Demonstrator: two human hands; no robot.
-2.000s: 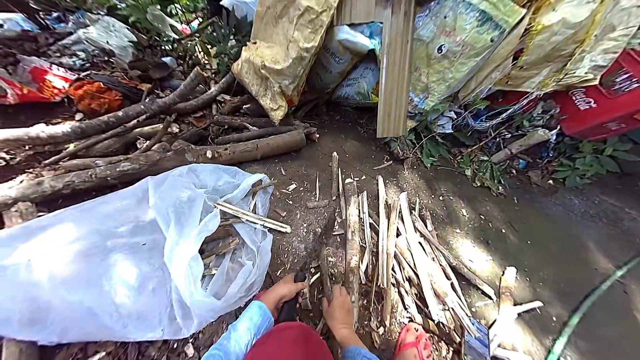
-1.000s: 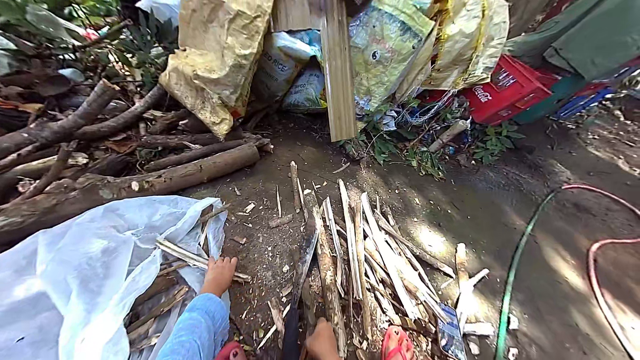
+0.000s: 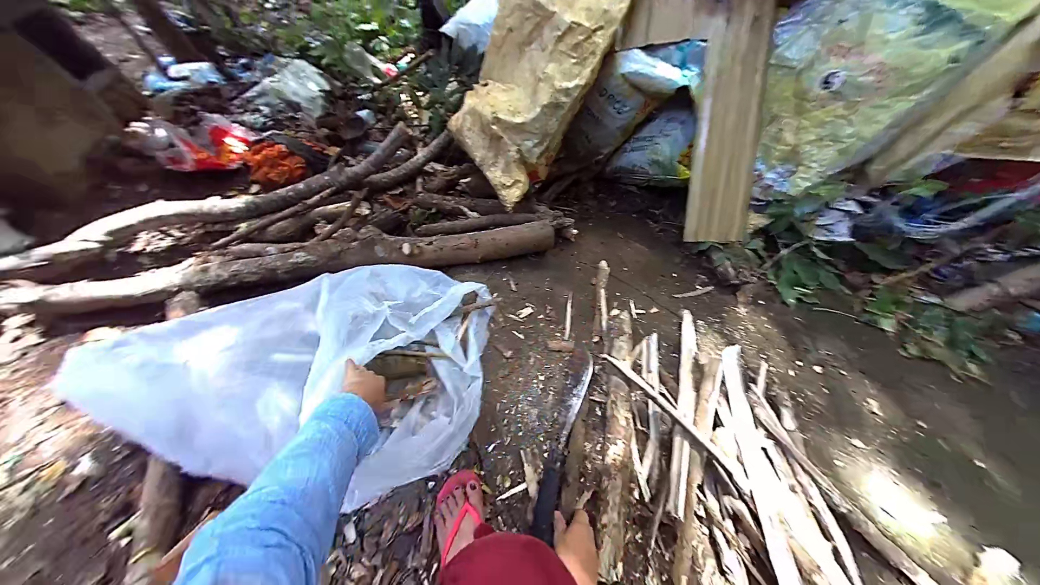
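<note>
My left hand [image 3: 366,386], in a light blue sleeve, reaches to the mouth of a translucent white plastic bag [image 3: 236,382]. Sticks [image 3: 406,366] lie inside the bag. The fingers are bent near its edge; whether they grip the plastic or a stick is hidden. Low in the picture, my right hand [image 3: 575,543] is beside the black handle of a machete [image 3: 548,487], partly hidden by a dark red garment; its grip is unclear. The blade points away along the ground. Right of the machete lies a long stick [image 3: 617,439], then a pile of split firewood [image 3: 756,463].
Branches and a thick log [image 3: 390,253] lie beyond the bag. Farther back are worn sacks [image 3: 536,89], an upright wooden board [image 3: 727,130] and plastic litter [image 3: 203,142]. Leafy plants [image 3: 812,268] grow at the right. My foot in a red flip-flop [image 3: 461,516] is between bag and machete.
My left hand has left the machete handle and moved to the bag. The pale sticks that jutted from the bag's mouth no longer stick out there. The view has swung right, then back left.
</note>
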